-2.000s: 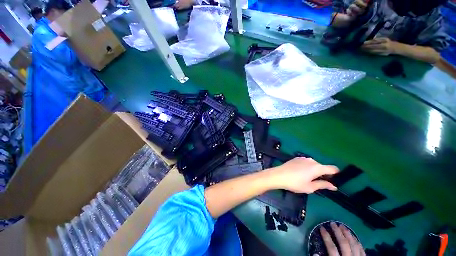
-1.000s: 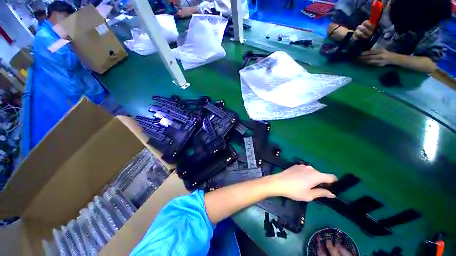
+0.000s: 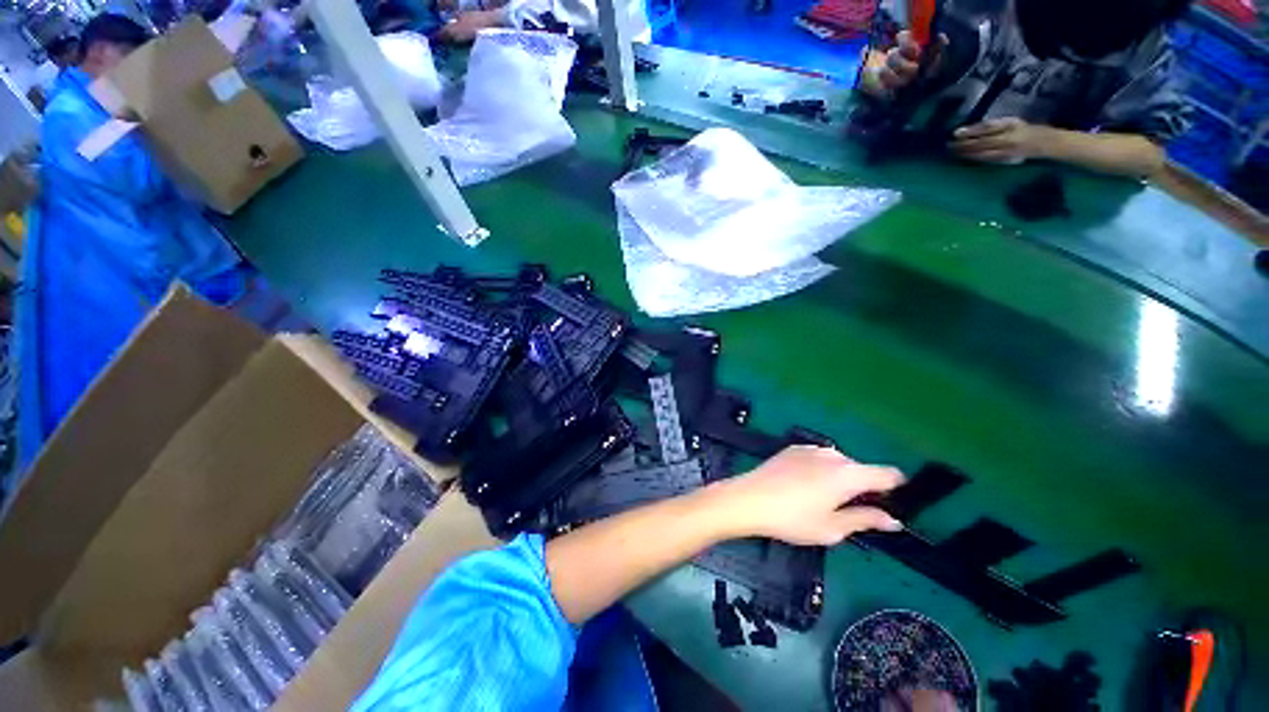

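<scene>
My left hand (image 3: 821, 498) grips the near end of a black three-pronged bracket (image 3: 974, 559) lying on the green bench, prongs pointing up and right. A round dish of small dark screws (image 3: 898, 665) sits near the bottom edge. My right hand (image 3: 923, 700) shows only as a small part at the dish's lower rim, cut off by the frame; its fingertips are hard to make out. Small black pieces (image 3: 1044, 686) lie right of the dish, and a few more (image 3: 742, 616) lie left of it. The orange and black screwdriver (image 3: 1194, 668) lies at the lower right.
A pile of black brackets (image 3: 557, 362) lies left of my hand. An open carton (image 3: 153, 473) with wrapped brackets stands at the left. Bubble wrap (image 3: 724, 223) lies further up the green bench (image 3: 1002, 334). A white upright (image 3: 397, 118) stands behind. Other people work across and left.
The view has shifted, so the bench things sit further left. My right hand has moved from inside the dish to its lower rim. My left hand keeps its hold on the bracket.
</scene>
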